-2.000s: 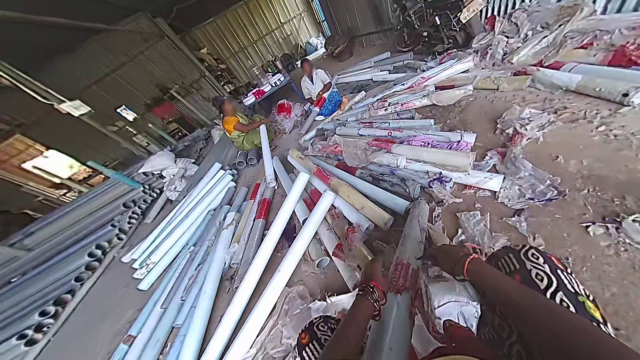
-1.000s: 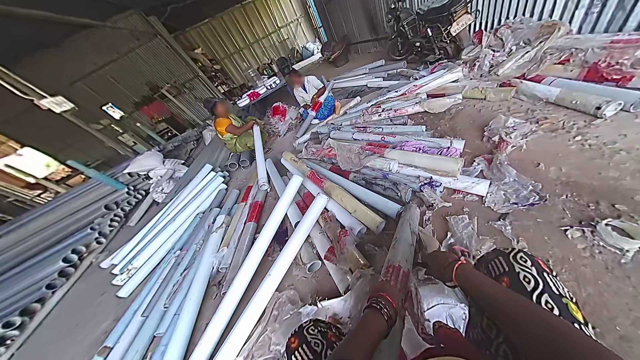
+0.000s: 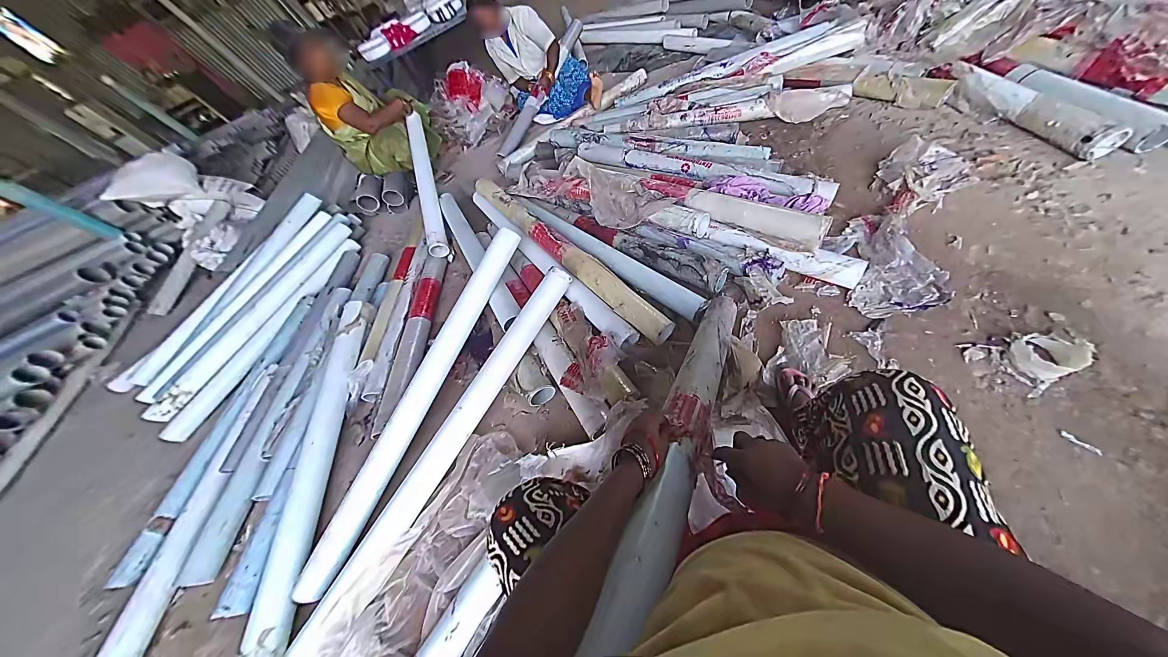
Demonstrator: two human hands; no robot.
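A grey plastic pipe [image 3: 646, 534] slants up between my knees, its far part covered by a torn, dirty plastic wrapper [image 3: 707, 351] with red print. My left hand [image 3: 643, 436] lies against the pipe's left side at the wrapper's lower edge; its fingers are partly hidden. To the right of the pipe, my right hand [image 3: 765, 467] has its fingers curled at the crumpled edge of the wrapper. Below the wrapper the pipe's surface is bare. Loose clear plastic film [image 3: 456, 511] lies to the left of my left knee.
White pipes [image 3: 429, 411] lie slanted at the left. Wrapped pipes [image 3: 766, 214] are heaped ahead, with torn plastic [image 3: 899, 269] on the dirt floor. Two people sit beyond, one holding a white pipe [image 3: 425, 182], the other a grey pipe [image 3: 525, 119]. Stacked grey pipes [image 3: 55, 338] stand far left.
The lower part of the pipe between my knees, covered by the wrapper before, now shows bare. My left hand is now at the wrapper's lower edge.
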